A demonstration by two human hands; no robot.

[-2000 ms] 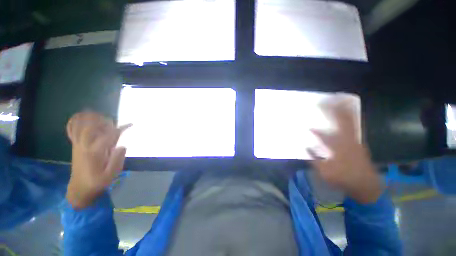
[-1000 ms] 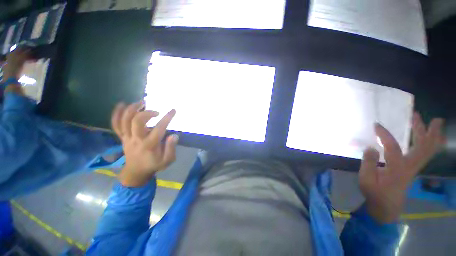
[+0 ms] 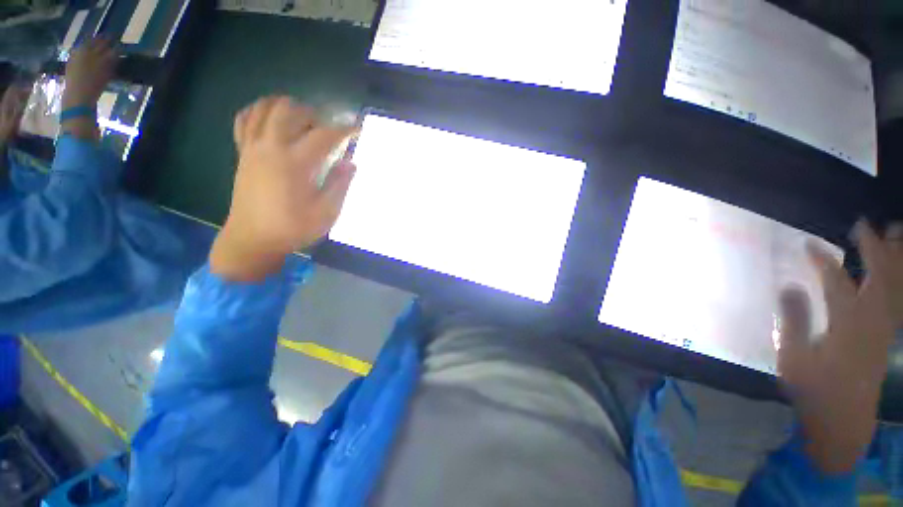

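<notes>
Four tablets with lit white screens lie in a two-by-two block on the bench. The near left tablet (image 3: 460, 206) is plain white. The near right tablet (image 3: 708, 272) shows faint marks and small icons. The far left tablet (image 3: 500, 40) and far right tablet (image 3: 772, 79) show faint lines. My left hand (image 3: 282, 183) is over the left edge of the near left tablet, fingers apart and holding nothing. My right hand (image 3: 837, 337) is blurred, fingers apart, over the right end of the near right tablet. Whether its fingertips touch the glass cannot be told.
The dark green bench surface (image 3: 223, 119) lies left of the block. At the far left, another person's hand (image 3: 87, 79) and blue sleeve (image 3: 74, 218) are over more tablets. A blue crate (image 3: 94, 483) stands on the floor at the lower left. Yellow lines mark the grey floor.
The view has swung, so the tablets sit further right and more tilted. My left hand has moved up along the near left tablet's edge. The neighbour's hand shows more fully. Small icons now show on the near right screen.
</notes>
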